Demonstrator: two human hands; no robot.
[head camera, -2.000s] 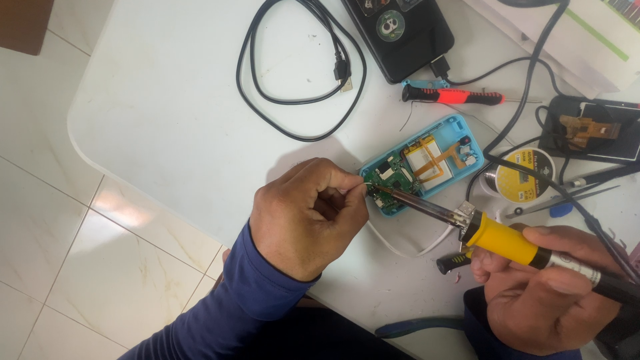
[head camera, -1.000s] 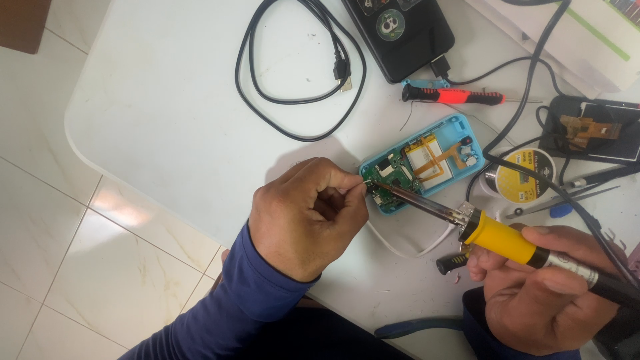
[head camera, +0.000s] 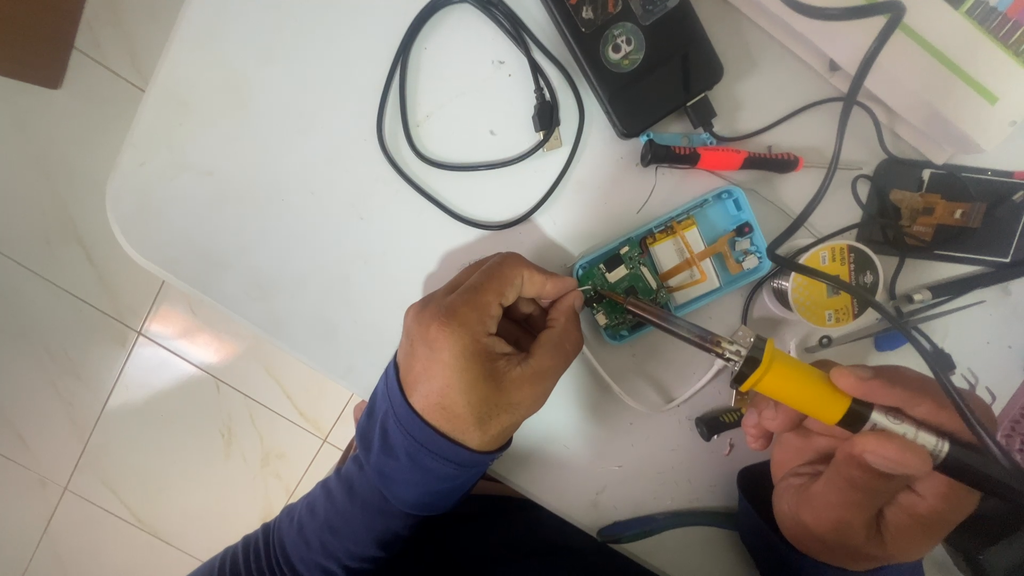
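My left hand (head camera: 496, 344) pinches a thin pale wire (head camera: 578, 290) between thumb and forefinger, at the left edge of a green circuit board (head camera: 624, 280). The board lies in an open light blue plastic case (head camera: 736, 282), beside a silvery battery pack (head camera: 686, 254) crossed by orange flat flex cables. My right hand (head camera: 872, 456) holds a soldering iron (head camera: 800, 382) with a yellow collar. The iron's tip is at the board close to the wire; whether it touches is too small to tell. A white cable (head camera: 624, 394) curves below the case.
A solder spool (head camera: 836, 284), tweezers (head camera: 896, 326) and a display panel (head camera: 944, 210) lie right of the case. A red-and-black screwdriver (head camera: 720, 158) and a black device (head camera: 640, 64) with stickers lie above it. A coiled USB cable (head camera: 386, 112) is at the upper middle. The iron's black cord (head camera: 848, 120) crosses the right side.
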